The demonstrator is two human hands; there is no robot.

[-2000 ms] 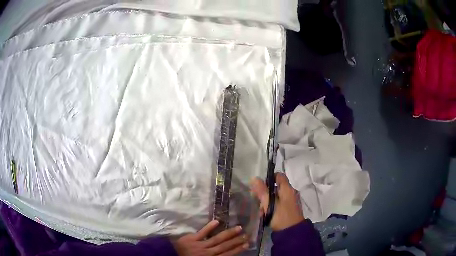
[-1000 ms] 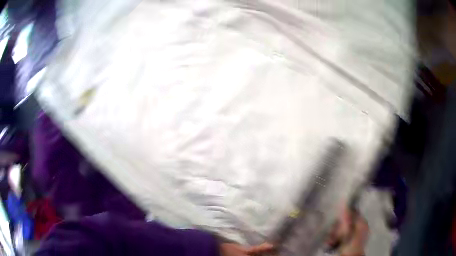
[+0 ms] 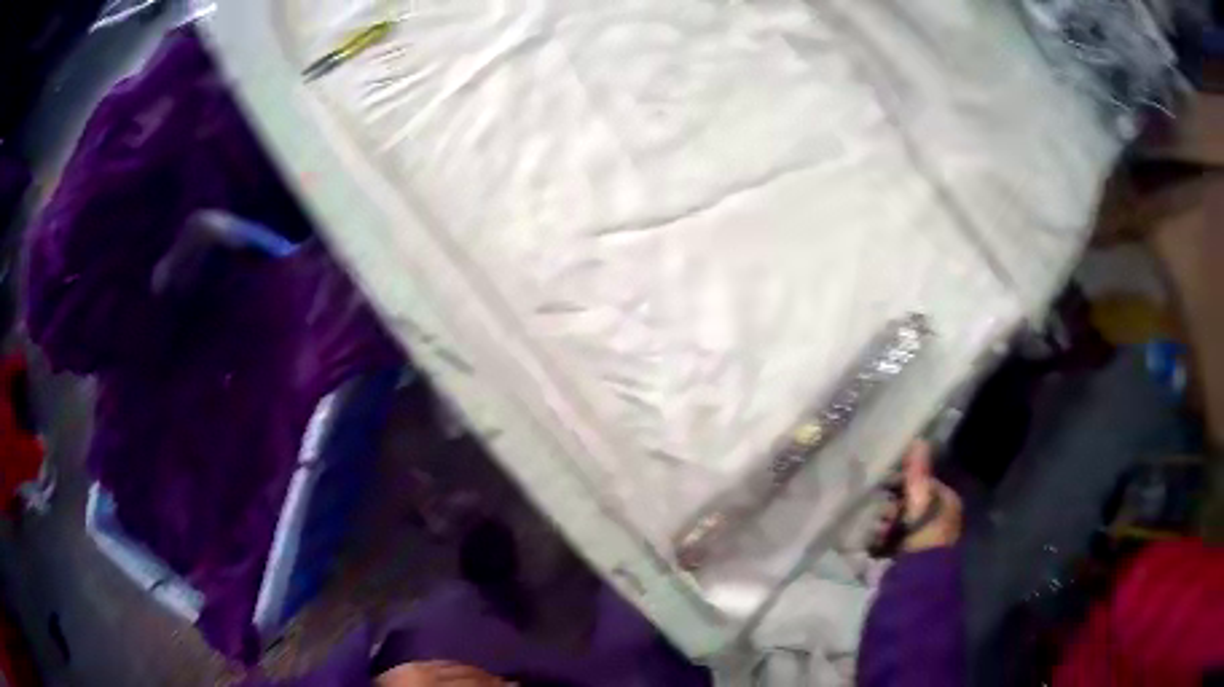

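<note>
Off-white cloth [image 3: 644, 255] lies in wide, wrinkled layers over the pale greenish table [image 3: 443, 352]. A dark, shiny, tape-wrapped fabric weight [image 3: 819, 430] lies slantwise on the cloth near its lower right corner. Yellow thread snips [image 3: 352, 48] lie at the upper left of the cloth. My right hand [image 3: 926, 507] is at the right table edge, its fingers closed around the dark handles of the shears [image 3: 891, 521]; the blades are blurred and hard to make out along the edge. My left hand [image 3: 440, 674] is at the bottom, off the table, cut off by the picture's edge; its fingers are hidden.
A purple garment heap [image 3: 201, 336] lies left of the table over a blue crate with pale edges [image 3: 316, 497]. Off-white offcuts [image 3: 819, 611] hang or lie beside the lower table corner. A red item [image 3: 1148, 624] is at the lower right. Clear plastic [image 3: 1101, 47] shows at the far corner.
The view has swung left, bringing the purple heap and crate into sight. My left hand has left the cloth beside the weight and moved off the table. My right hand stays at the table edge.
</note>
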